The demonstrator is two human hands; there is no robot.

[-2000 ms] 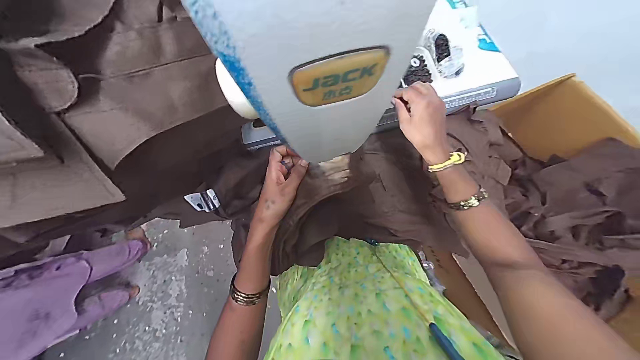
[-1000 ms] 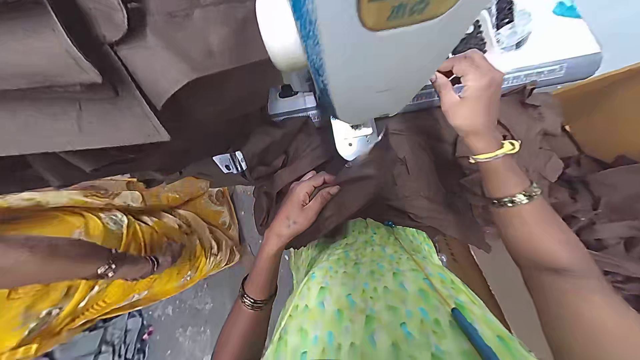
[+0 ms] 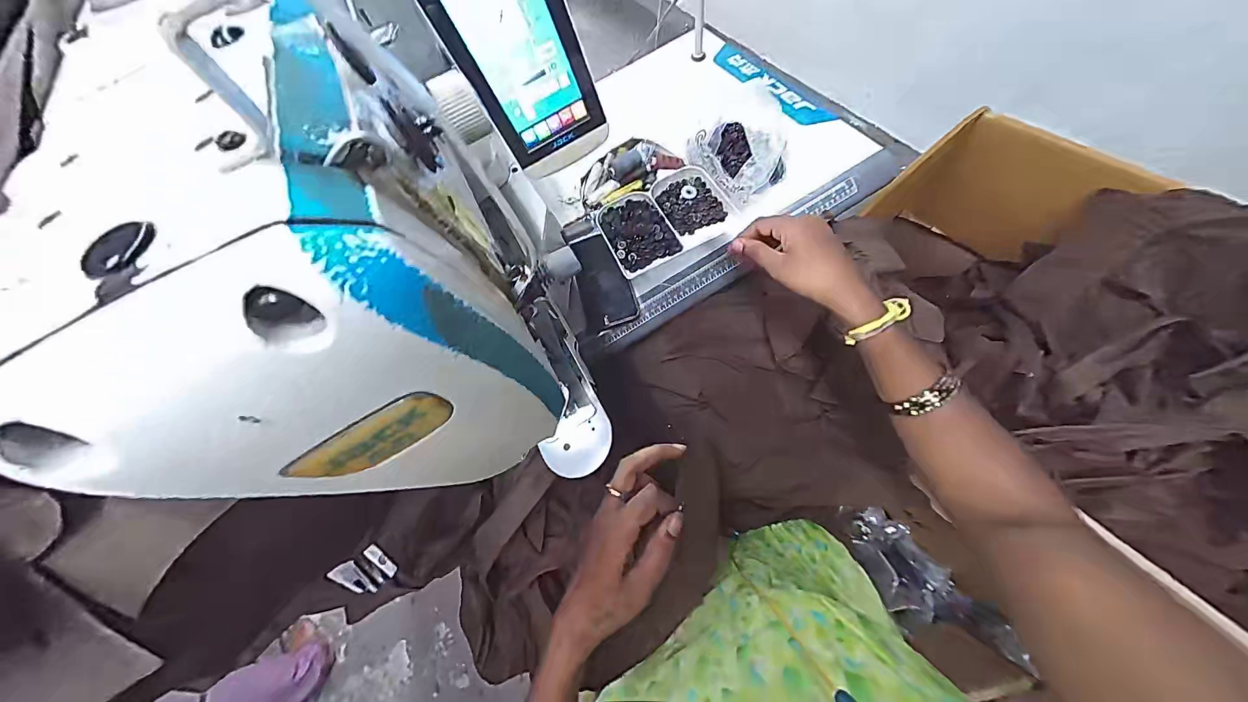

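My left hand (image 3: 624,546) rests on dark brown fabric (image 3: 780,419), its fingers bent and apart, just below the white guard of a Jack button-sewing machine (image 3: 390,361). My right hand (image 3: 795,258) is raised at the front edge of the machine's white table, with thumb and fingertips together; whether something small is between them I cannot tell. Left of it are two clear trays of dark buttons, the nearer tray (image 3: 639,234) and the other tray (image 3: 692,205). A plastic bag of dark buttons (image 3: 746,156) lies behind them. A dark phone-like slab (image 3: 604,283) lies beside the trays.
A lit control screen (image 3: 526,68) stands behind the trays. At the right, a cardboard box (image 3: 1024,175) holds heaped brown fabric (image 3: 1150,390). More brown pieces (image 3: 68,624) lie at the lower left. Part of another person in purple cloth (image 3: 278,673) shows at the bottom left. Clear plastic (image 3: 897,565) lies beside my lap.
The view has swung toward the button trays and screen. My left hand's fingers have spread since one second ago. The person in yellow cloth seen then is out of view.
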